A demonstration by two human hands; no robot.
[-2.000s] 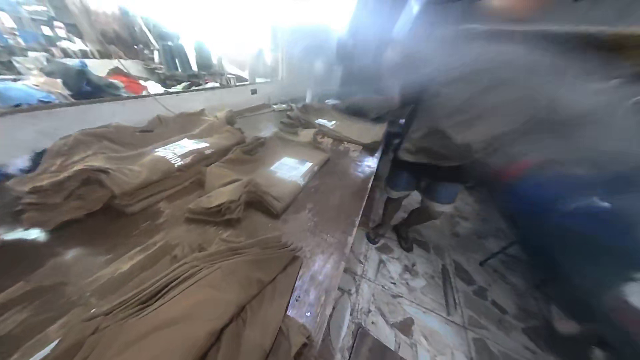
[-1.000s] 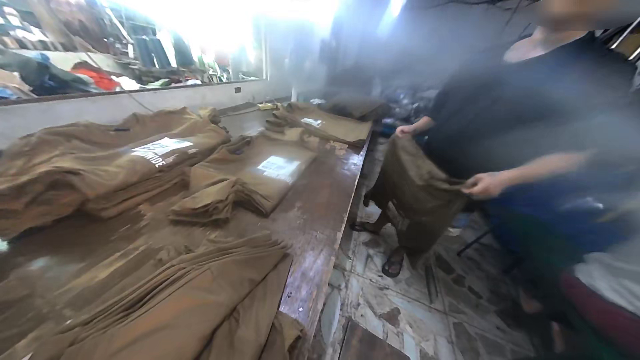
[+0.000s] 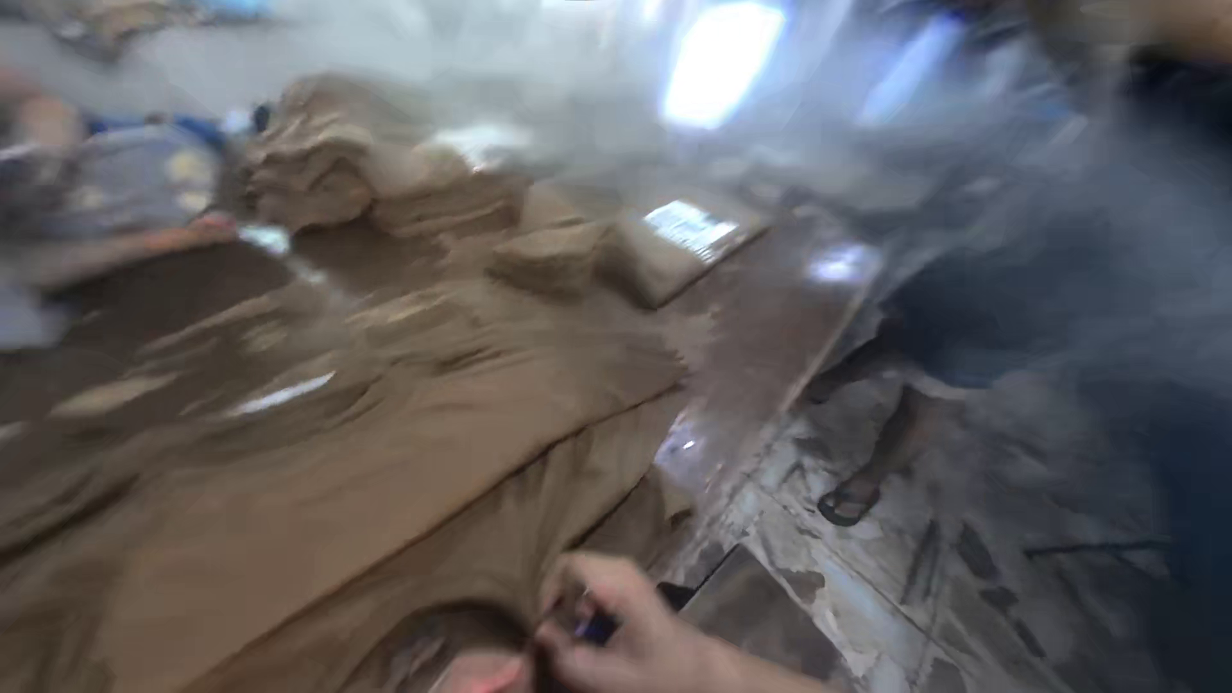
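Observation:
Brown garments lie spread in layers on the near part of the table. At the bottom centre my right hand has its fingers curled on the garment's edge, with a small dark item at the fingers that is too blurred to name. My left hand shows only in part at the bottom edge, beside the right one and close to the same brown cloth; its fingers are mostly cut off. Farther back, a folded brown garment with a white print rests near the table's right side.
The wooden table has its edge running away on the right. Another person's arm reaches over the table at the left. A person in dark clothing stands at the right on the patterned floor. A brown pile lies farther back.
My hands have come into view at the bottom, at the near garments. Another person's arm now shows at the left. The view has swung down and left.

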